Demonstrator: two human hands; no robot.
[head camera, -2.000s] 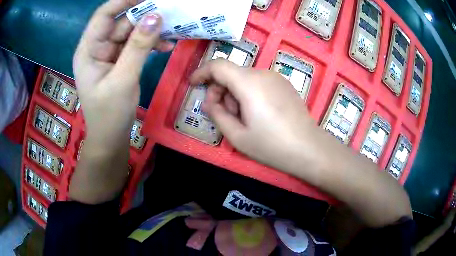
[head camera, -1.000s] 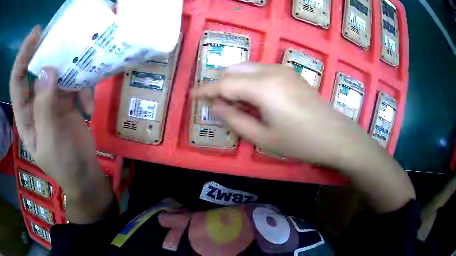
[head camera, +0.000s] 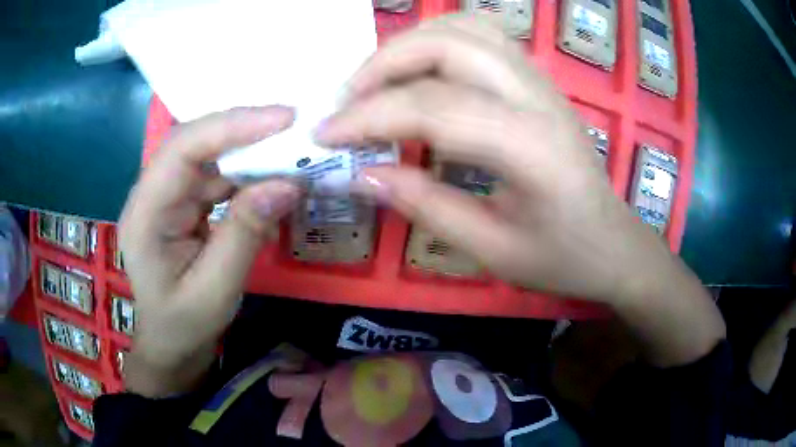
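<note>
My left hand (head camera: 209, 209) grips the white label sheet (head camera: 253, 52) between thumb and fingers; its plain side faces up and a folded edge shows black print. My right hand (head camera: 489, 157) is at the sheet's right end, blurred, with thumb and fingers around the printed edge; whether it holds a label cannot be told. Below the sheet a gold phone back (head camera: 333, 243) with a white label lies in a pocket of the red tray (head camera: 393, 288). Another phone (head camera: 436, 253) is partly hidden under my right hand.
More phones lie in the tray's far and right pockets, such as one at the right (head camera: 655, 188). A second red tray with phones (head camera: 68, 288) is at the lower left. The dark green bench (head camera: 52, 131) surrounds the tray. Another person's arm (head camera: 772, 349) shows at the right edge.
My left hand has moved right with the sheet, which now shows its plain side. My right hand has risen from over the phone to the sheet's printed edge.
</note>
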